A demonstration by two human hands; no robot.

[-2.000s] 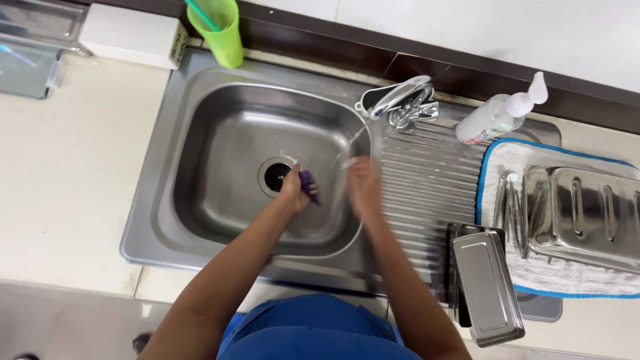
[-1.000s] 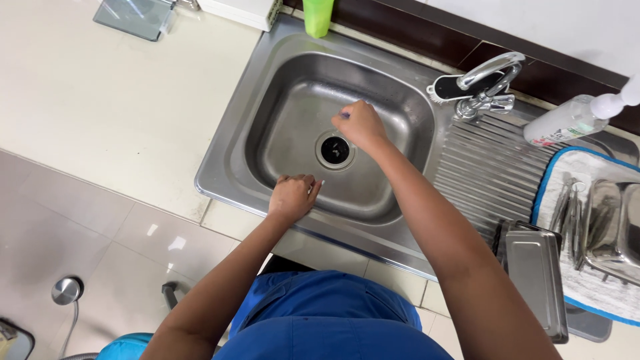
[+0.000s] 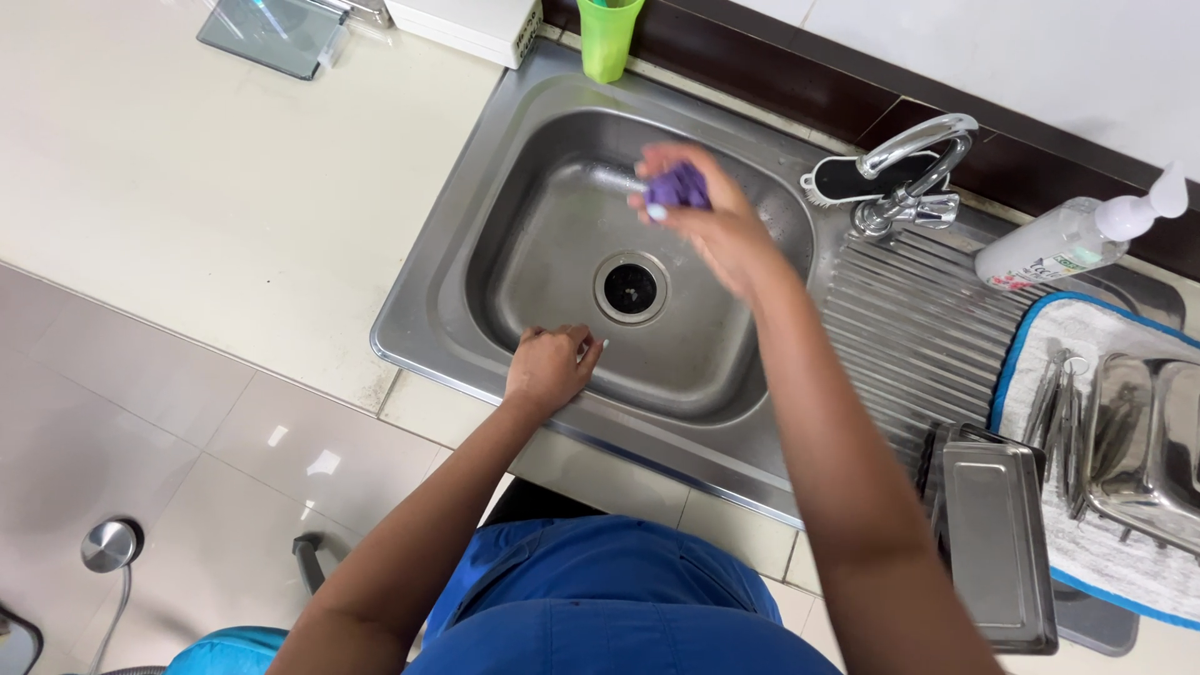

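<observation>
My right hand (image 3: 708, 211) is raised over the far right part of the stainless steel sink basin (image 3: 553, 253), its fingers curled around a crumpled purple item (image 3: 678, 187), slightly blurred; what it is cannot be told. My left hand (image 3: 553, 366) rests on the sink's near rim with bent fingers, and nothing shows in it. Between the two hands lies the dark drain (image 3: 630, 288). The chrome faucet (image 3: 914, 173) stands to the right of the basin, with a black-backed brush (image 3: 867, 178) lying behind it. No water stream shows.
Beyond the sink stand a green cup (image 3: 607, 42) and a white box (image 3: 469, 23). On the right are a pump bottle (image 3: 1050, 246), a ribbed drainboard (image 3: 928, 319), a metal tray (image 3: 998, 544), and metal instruments (image 3: 1059, 412) beside a steel container (image 3: 1139, 431) on a blue-edged towel (image 3: 1022, 375).
My left hand held the purple item two seconds ago; now my right hand has it. Since one second ago, my right hand has moved away from the drain toward the back. The water stream has stopped.
</observation>
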